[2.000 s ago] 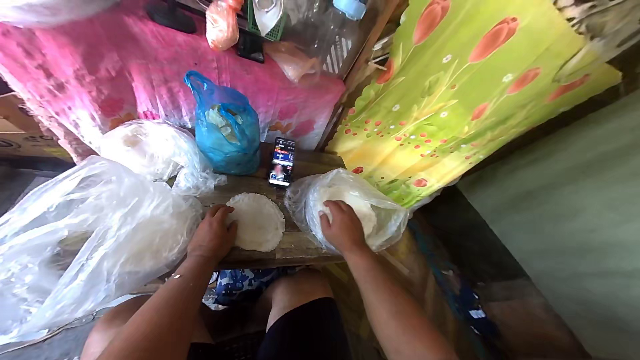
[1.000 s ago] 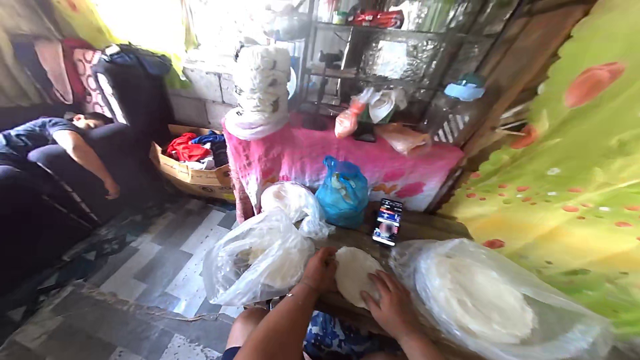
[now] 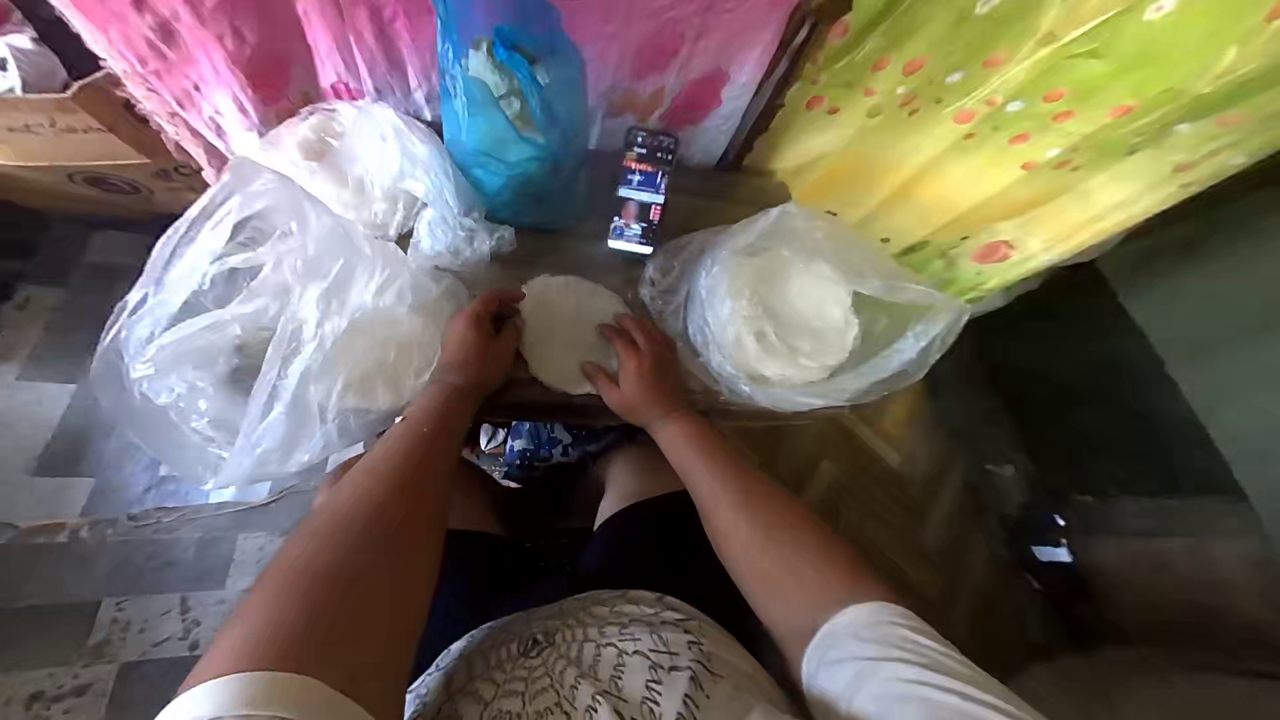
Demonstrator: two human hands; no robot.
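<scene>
A thin round white sheet, like a dough wrapper (image 3: 568,335), lies near the front edge of a wooden bench (image 3: 590,262). My left hand (image 3: 484,340) pinches its left edge between thumb and fingers. Spread over its right side, my right hand (image 3: 640,368) touches it with the fingertips and seems to grip nothing. To the right, an open clear plastic bag holds a pile of similar white rounds (image 3: 785,315). On the left, a large clear plastic bag (image 3: 270,330) holds more pale rounds, seen dimly through the film.
Behind the sheet lie a lit phone (image 3: 642,190) and a blue plastic bag (image 3: 515,120) with pale contents. Another whitish plastic bag (image 3: 365,170) sits at the back left. A pink cloth (image 3: 660,60) hangs behind, a yellow-green flowered curtain (image 3: 960,130) at right. A cardboard box (image 3: 90,150) stands far left.
My right hand was in the right bag two seconds ago; one second ago and now it is at the round sheet. The view has swung up and back down.
</scene>
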